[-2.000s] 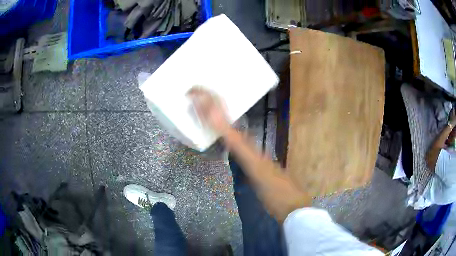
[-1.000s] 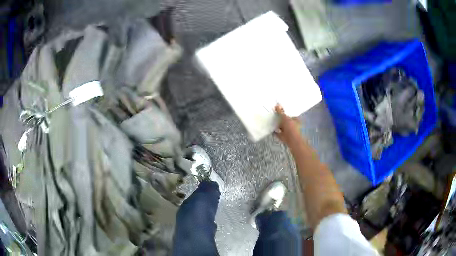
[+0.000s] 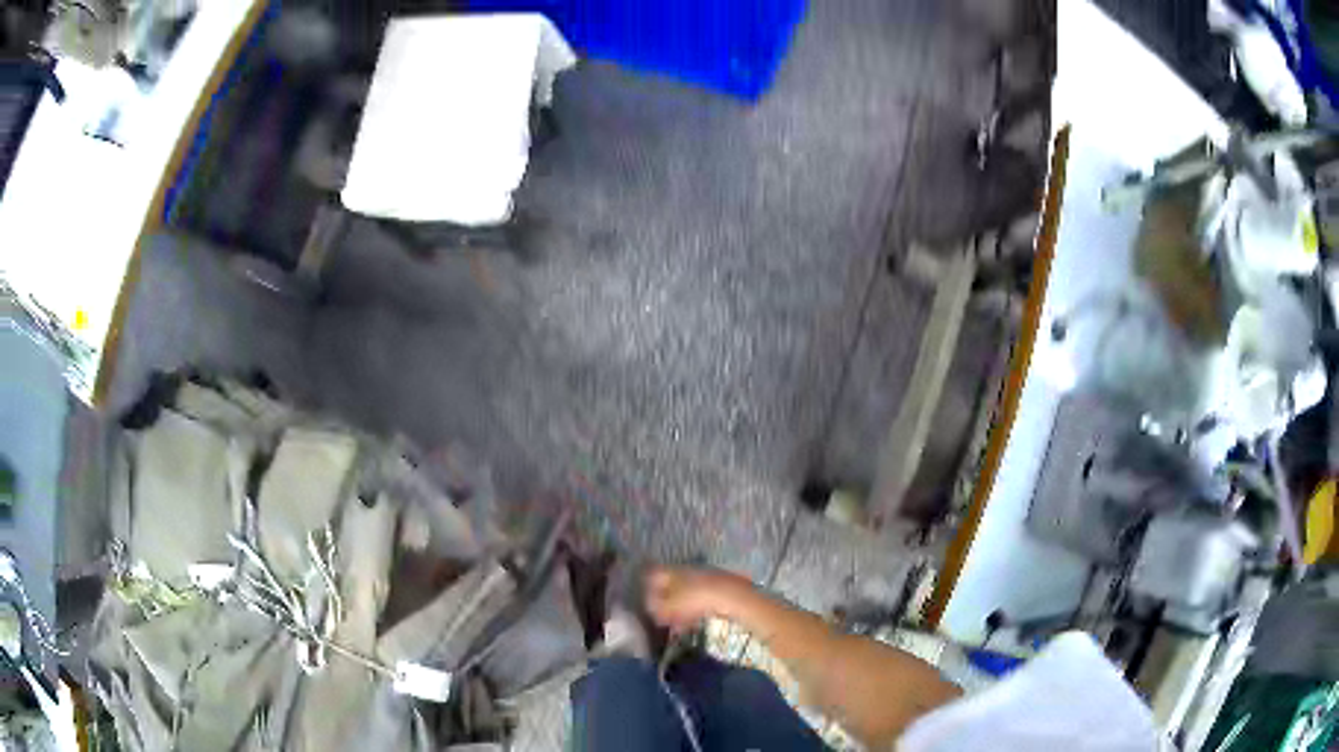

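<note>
My right hand (image 3: 690, 598) is low in the middle of the view, above my dark-clad legs and beside the right end of a cloth heap. It is blurred, and I cannot tell whether it holds anything. A large heap of grey-beige bundles (image 3: 301, 500) lies at the lower left, gathered with pale ties (image 3: 301, 624) and carrying a small white ticket (image 3: 422, 679). The white stool (image 3: 441, 125) stands on the floor at the upper left, apart from my hand. My left hand is not in view.
A blue bin (image 3: 690, 37) is at the top edge. A white table with a brown edge (image 3: 147, 191) runs along the left. Another white table (image 3: 1079, 265) on the right holds cloth and a machine. A bench-like wooden piece (image 3: 933, 382) is beside it on the floor.
My right hand has let go of the white stool and moved down near my legs. The view has turned; both side tables now show, and the blue bin is at the top.
</note>
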